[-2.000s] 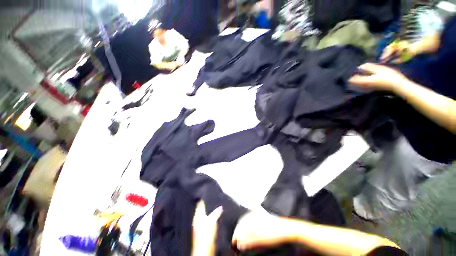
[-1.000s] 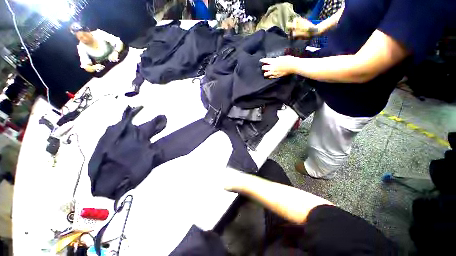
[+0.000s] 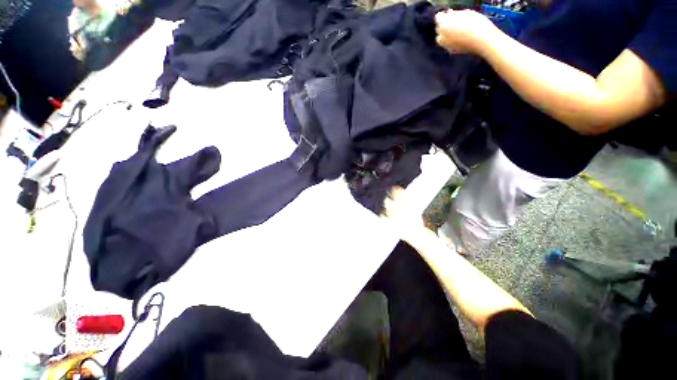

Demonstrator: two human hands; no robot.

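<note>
My right hand (image 3: 401, 211) reaches forward from the lower right, small and washed out, at the lower edge of the dark garment pile (image 3: 386, 96). Its fingers are not clear, so I cannot tell whether it grips cloth. My left hand is not in view. A dark garment (image 3: 215, 345) lies in folds at the bottom, over the near table edge. A dark hooded garment (image 3: 137, 223) lies on the white table (image 3: 289, 260), with one sleeve stretched to the pile.
A coworker in a navy top (image 3: 549, 96) stands at the right, one hand on the pile. A red thread spool (image 3: 100, 323), a hanger hook (image 3: 152, 308) and cords are at the left. Another dark garment (image 3: 237, 41) lies at the back. Another person is partly visible top left.
The view has tilted down and shifted. My right hand has moved forward to the pile's edge. More of the near dark garment shows at the bottom. The coworker's hand is farther back.
</note>
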